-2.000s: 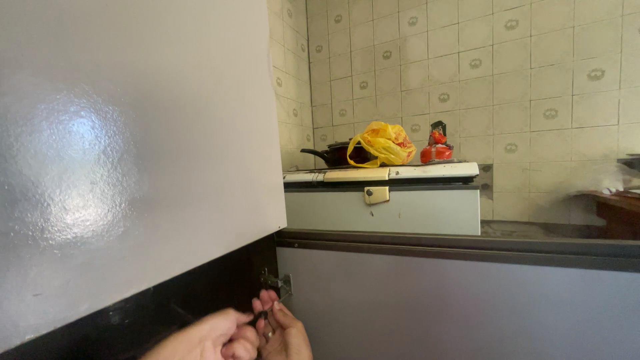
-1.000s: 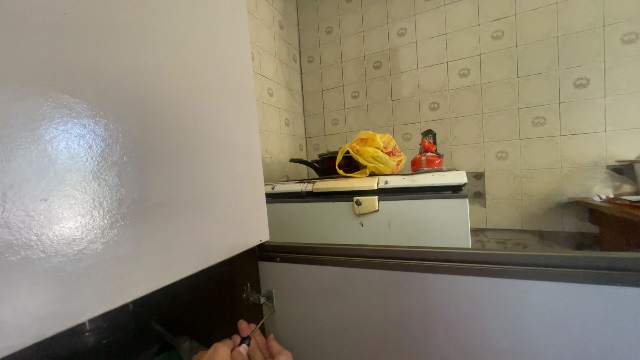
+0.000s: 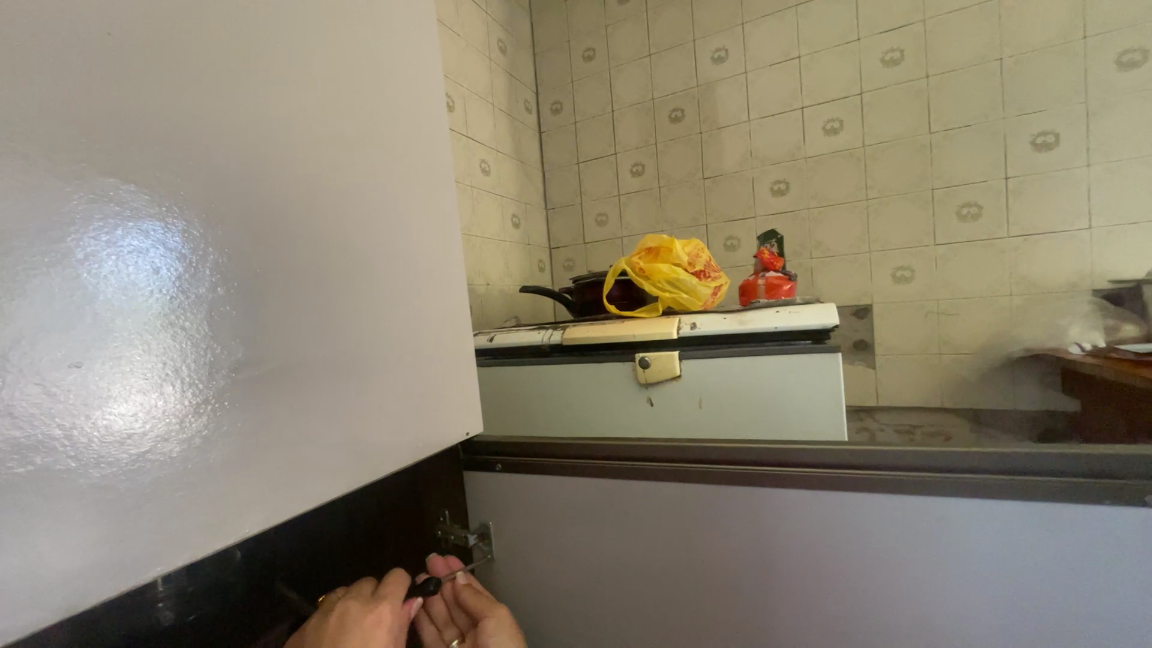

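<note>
A screwdriver (image 3: pixel 427 588) with a dark handle and thin metal shaft is in my left hand (image 3: pixel 360 612), whose fingers are closed round the handle. Its tip reaches the lower part of a metal cabinet hinge (image 3: pixel 468 536). That hinge joins the dark cabinet interior to a light grey cabinet door (image 3: pixel 765 558) with a brown edge. My right hand (image 3: pixel 470 612), palm partly up, has its thumb and fingertips on the shaft just below the hinge. Rings show on both hands. Whether the tip sits in a screw cannot be told.
A large glossy light panel (image 3: pixel 225 225) fills the left side above the dark cabinet opening (image 3: pixel 297 531). Beyond the door stands a stove or similar appliance (image 3: pixel 585 391) with a dark pan (image 3: pixel 585 295), a yellow plastic bag (image 3: pixel 670 274) and a red object (image 3: pixel 768 286) on top.
Two seconds ago both hands were close together below the hinge with little of the tool showing; now the screwdriver's shaft shows, reaching to the hinge. The view has shifted slightly.
</note>
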